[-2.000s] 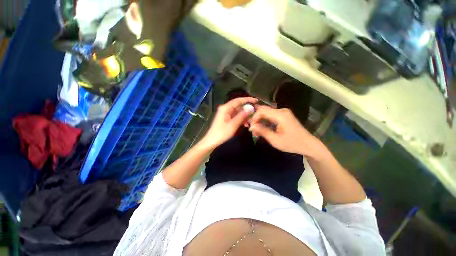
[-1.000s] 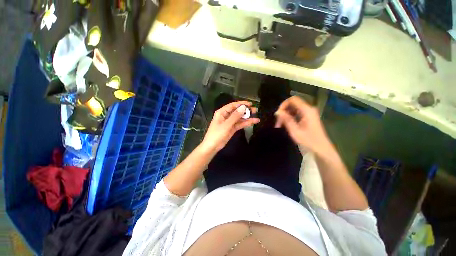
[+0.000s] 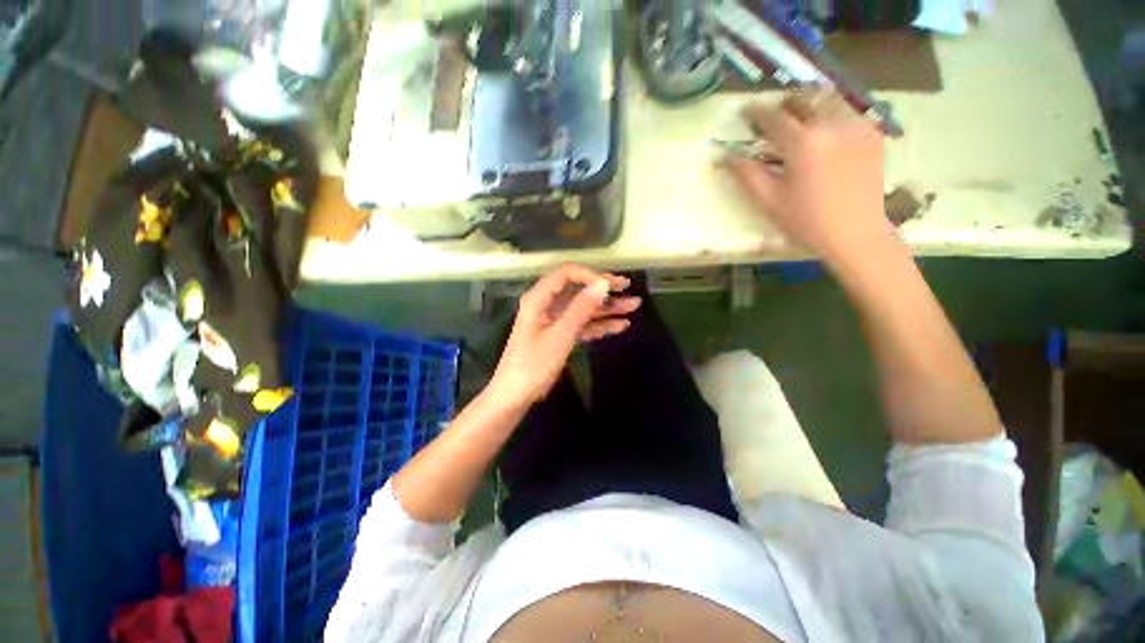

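Observation:
My left hand (image 3: pixel 561 329) is over my lap, thumb and fingertips pinched on a small pale round object (image 3: pixel 600 289), too small to name. My right hand (image 3: pixel 822 170) is over the cream table (image 3: pixel 1005 163), blurred, with its fingers at a small silver tool (image 3: pixel 751 152) that looks like thread snips. The frames do not clearly show whether the fingers grip it. The sewing machine bed (image 3: pixel 534 138), with shiny metal and dark plates, stands to the left of my right hand.
Dark floral fabric (image 3: pixel 239 239) hangs at the left over a blue crate (image 3: pixel 364 402). Red cloth (image 3: pixel 182 618) lies in the blue bin. A round tin (image 3: pixel 678 50), pens and slim tools (image 3: pixel 804 57) lie at the back of the table. A plastic bag (image 3: pixel 1099 515) is low at right.
My right hand has left my left hand and moved forward and right, onto the table. My left hand still holds the small object. The view has turned, showing more of the tabletop.

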